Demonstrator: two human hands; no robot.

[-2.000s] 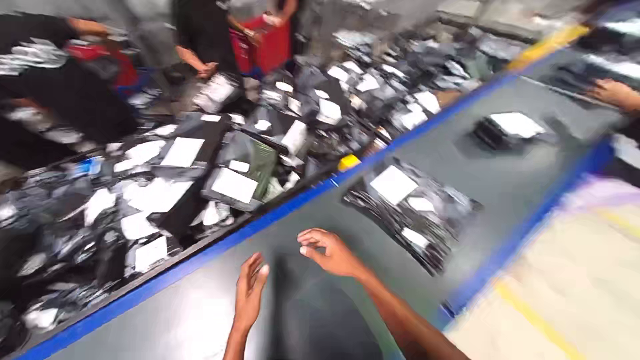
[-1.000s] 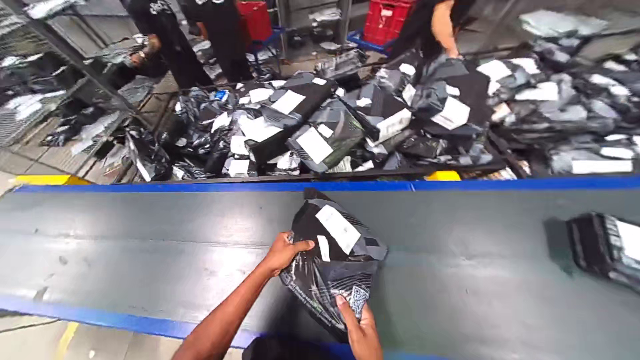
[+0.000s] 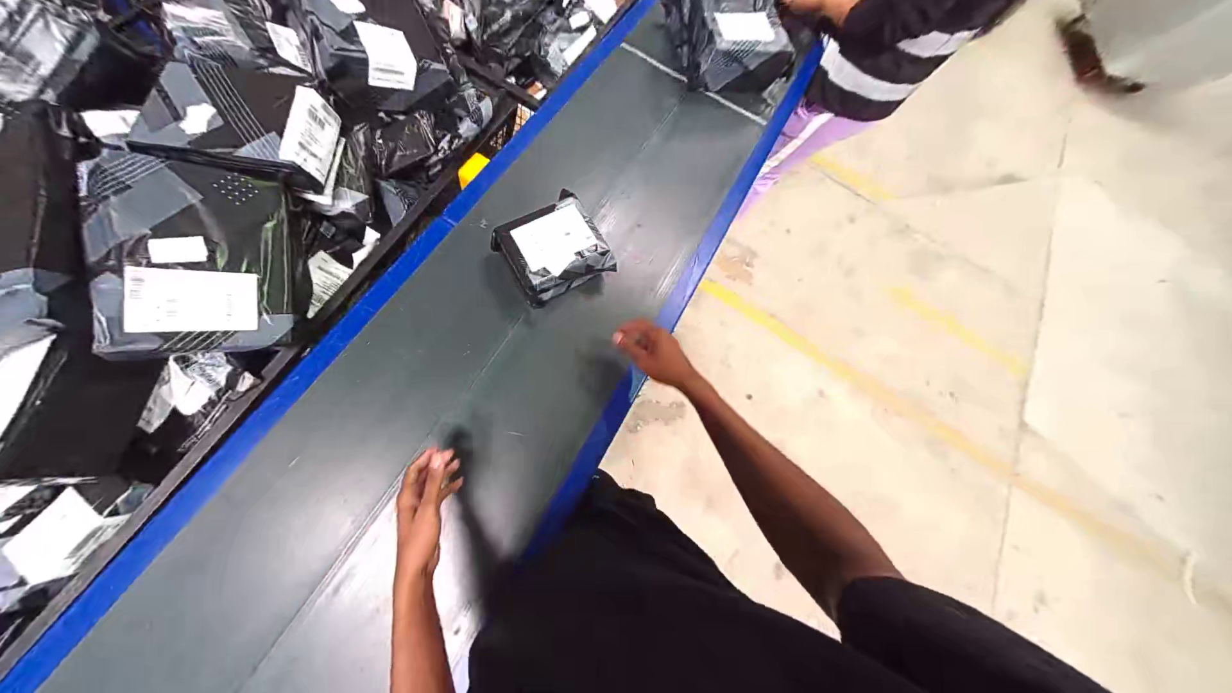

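Note:
My left hand (image 3: pixel 426 491) is over the grey conveyor belt (image 3: pixel 404 385), fingers apart, holding nothing. My right hand (image 3: pixel 654 352) hovers by the belt's blue near edge with fingers loosely curled and nothing in them. Ahead of both hands lies a small black plastic-wrapped parcel (image 3: pixel 553 246) with a white label, touched by neither. Farther up the belt, a larger dark wrapped parcel (image 3: pixel 736 43) sits beside a co-worker's hand (image 3: pixel 818 8).
Many labelled black parcels (image 3: pixel 192 255) are heaped left of the belt, behind its blue rail (image 3: pixel 318 361). A co-worker's striped sleeve (image 3: pixel 881 67) shows at the far right side of the belt. Concrete floor (image 3: pixel 866 318) with yellow lines lies to the right.
The black parcel that both my hands held one second ago is out of them. The view has swung to the right along the belt.

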